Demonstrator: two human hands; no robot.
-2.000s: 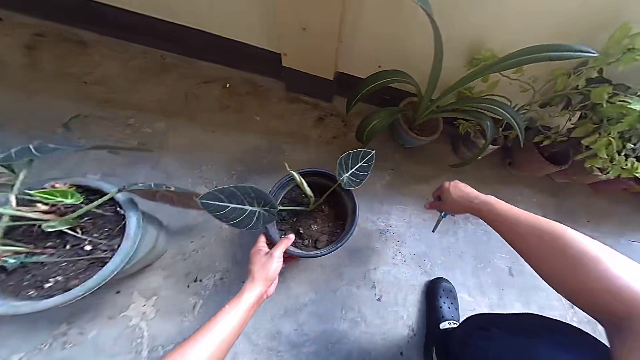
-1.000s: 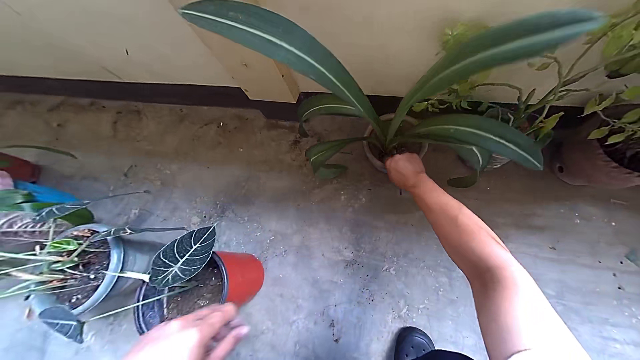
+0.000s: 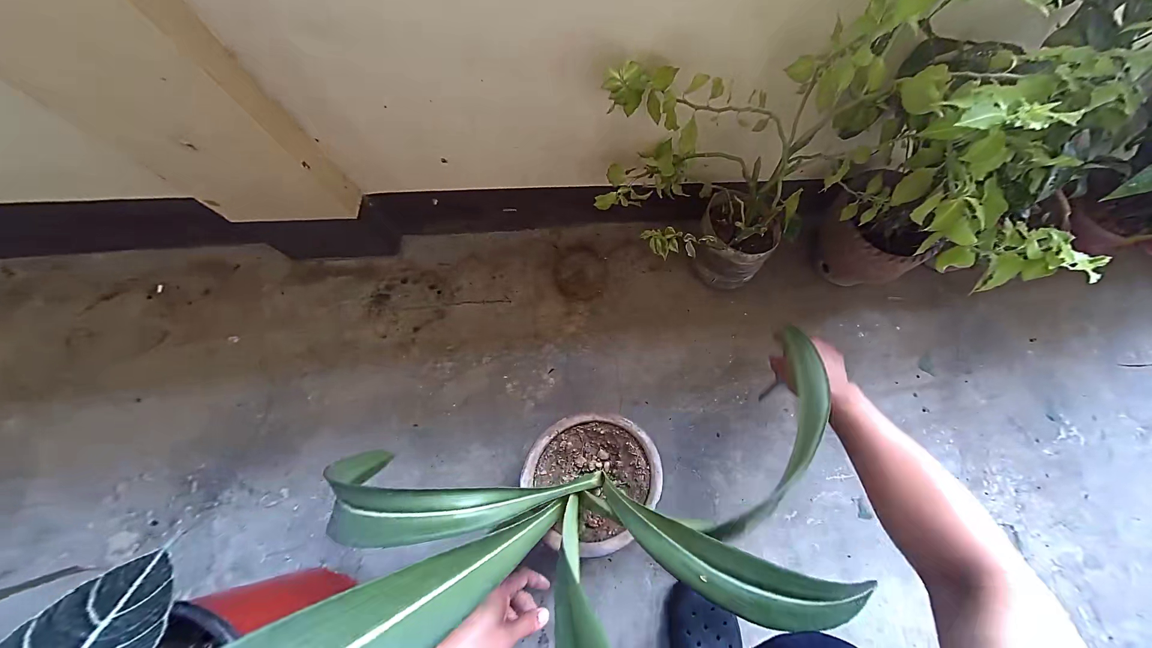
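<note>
A round pot of dry soil stands on the concrete floor, and from it spread long strap-shaped leaves with pale midribs. My left hand is low in the view beside the pot, partly behind a leaf, fingers loosely apart, with nothing seen in it. Farther right, my right hand is closed around a small dark tool, whose kind I cannot tell; a curved leaf covers part of that hand.
A red pot and a dark white-veined leaf are at lower left. Leafy plants in a small pot and a larger pot line the wall. A black clog shows at the bottom.
The strap-leaved plant's pot has moved from beside the wall out onto the floor near my foot. My right hand has left that pot. The view has shifted right.
</note>
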